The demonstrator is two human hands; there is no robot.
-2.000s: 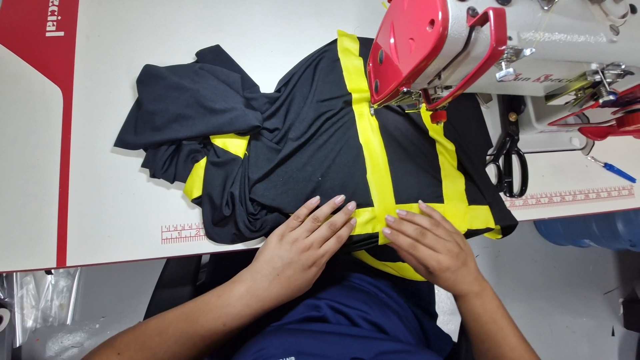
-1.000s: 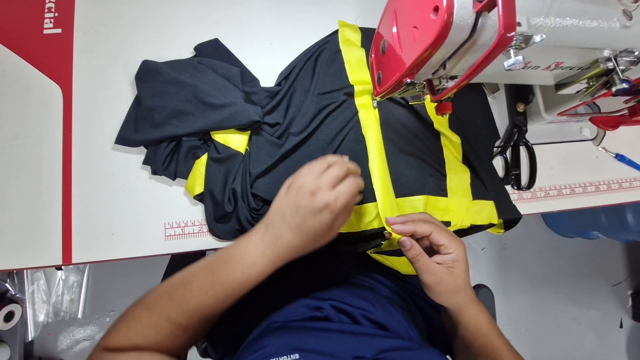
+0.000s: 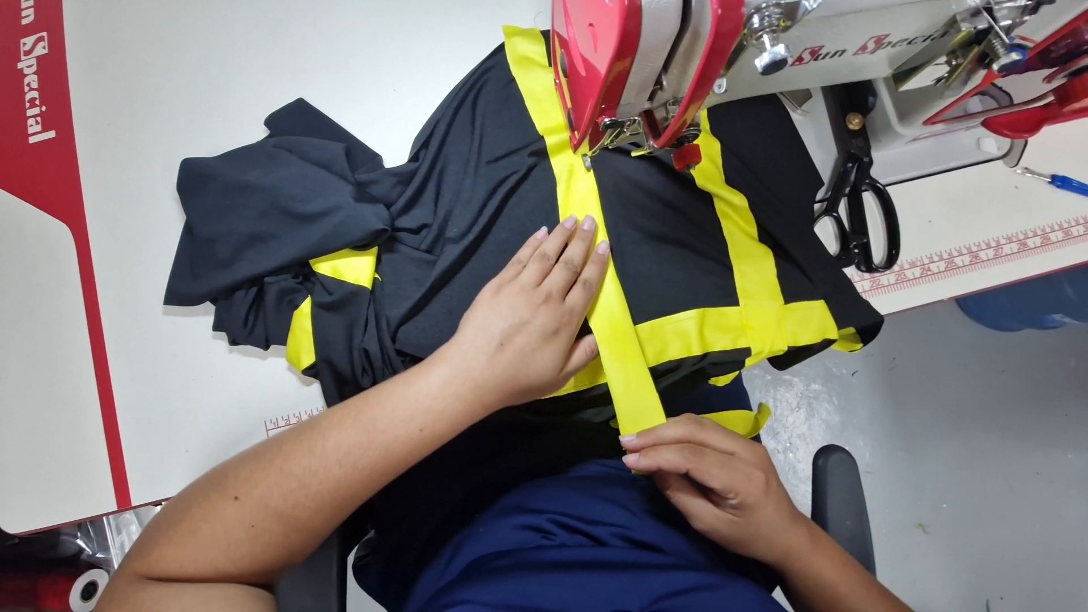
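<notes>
Black fabric (image 3: 476, 195) with yellow strips sewn or laid on it lies bunched across the sewing table, partly under the head of a sewing machine (image 3: 595, 68). One long yellow strip (image 3: 625, 357) runs from beneath the needle area toward my body and past the fabric's near edge. My left hand (image 3: 531, 319) rests flat on the fabric, fingertips on that strip just below the needle area. At the strip's near end, my right hand (image 3: 714, 476) pinches it between thumb and fingers. Another yellow strip (image 3: 697, 336) crosses beneath it.
Black-handled scissors (image 3: 858, 195) lie right of the fabric, beside the machine. A blue-handled tool (image 3: 1067, 183) is at the far right, above a printed ruler scale (image 3: 969, 255) along the table edge. A chair armrest (image 3: 841, 510) stands at lower right.
My left hand, raised over the fabric a second ago, now lies flat on it, farther up the strip. My right hand has moved toward my body with the strip's end, which now extends past the fabric.
</notes>
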